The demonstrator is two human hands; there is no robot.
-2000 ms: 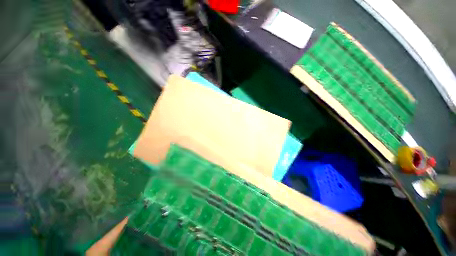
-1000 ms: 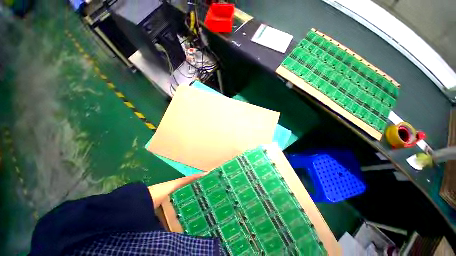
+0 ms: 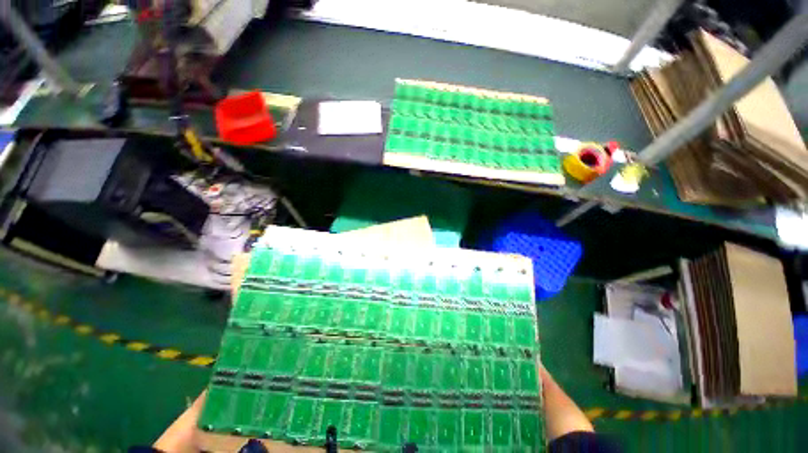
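A loaded layer of green circuit board panels [image 3: 381,345] on a cardboard sheet fills the lower middle, held level in front of me. My left hand [image 3: 184,426] is at its lower left edge and my right hand [image 3: 563,403] at its right edge; the fingers are hidden under the layer. Another loaded layer of green panels [image 3: 474,128] lies on the bench. Behind the held layer, part of a brown cardboard sheet [image 3: 399,232] shows over a teal-green box [image 3: 447,239].
The bench carries a red tray [image 3: 245,118], white paper [image 3: 349,117], tape roll [image 3: 586,163] and cardboard stack [image 3: 744,115]. A blue stool [image 3: 554,255] is under its edge. More cardboard [image 3: 762,318] stands at lower right. A metal pole crosses the upper right.
My view has turned, so the bench now runs across the top. The held layer has swung level and centred, with both hands showing at its sides. The layer on the bench remains there.
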